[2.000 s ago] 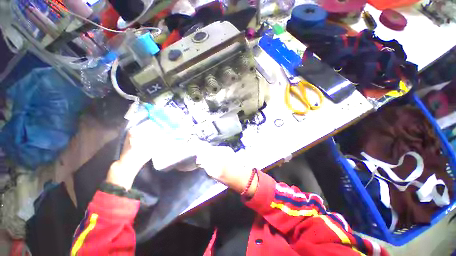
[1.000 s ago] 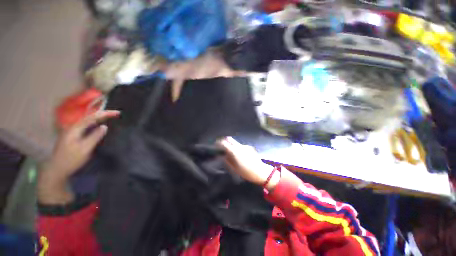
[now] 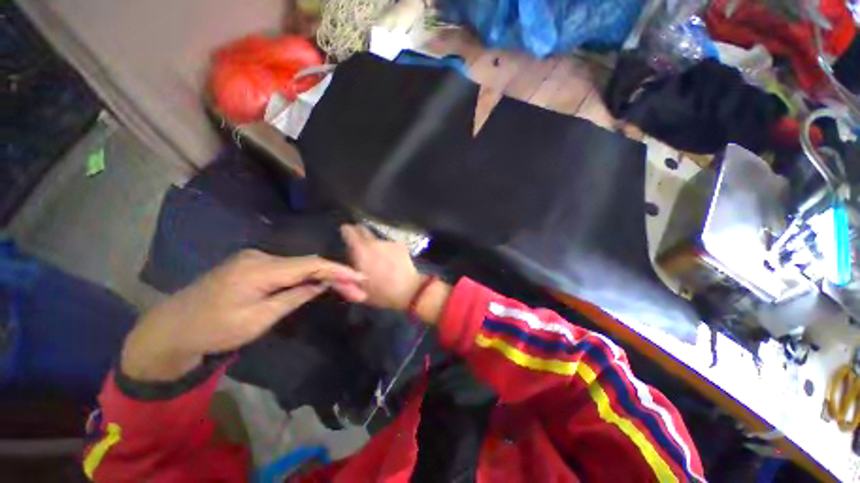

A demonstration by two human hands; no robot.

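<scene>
A wide black fabric panel (image 3: 509, 174) lies flat on the table, with a pointed notch at its far edge. More dark fabric (image 3: 217, 231) lies nearer, over the lap and to the left. My left hand (image 3: 222, 307) is over this nearer fabric, fingers together and stretched towards the right. My right hand (image 3: 382, 269) is at the near edge of the panel, its fingertips at the dark fabric. The fingertips of my left hand overlap or touch my right hand. Whether either hand grips cloth cannot be told.
The metal sewing machine (image 3: 745, 231) stands at the right, bright with glare. Yellow scissors (image 3: 842, 398) are cut off at the right edge. An orange-red bag (image 3: 255, 80) is at the upper left, a blue plastic bag (image 3: 547, 24) at the top. The wood-edged tabletop (image 3: 754, 406) runs to the lower right.
The view has turned left, so the machine stands further right. My hands, apart with loose black fabric between them a second ago, are now close together. The panel on the table shows more fully.
</scene>
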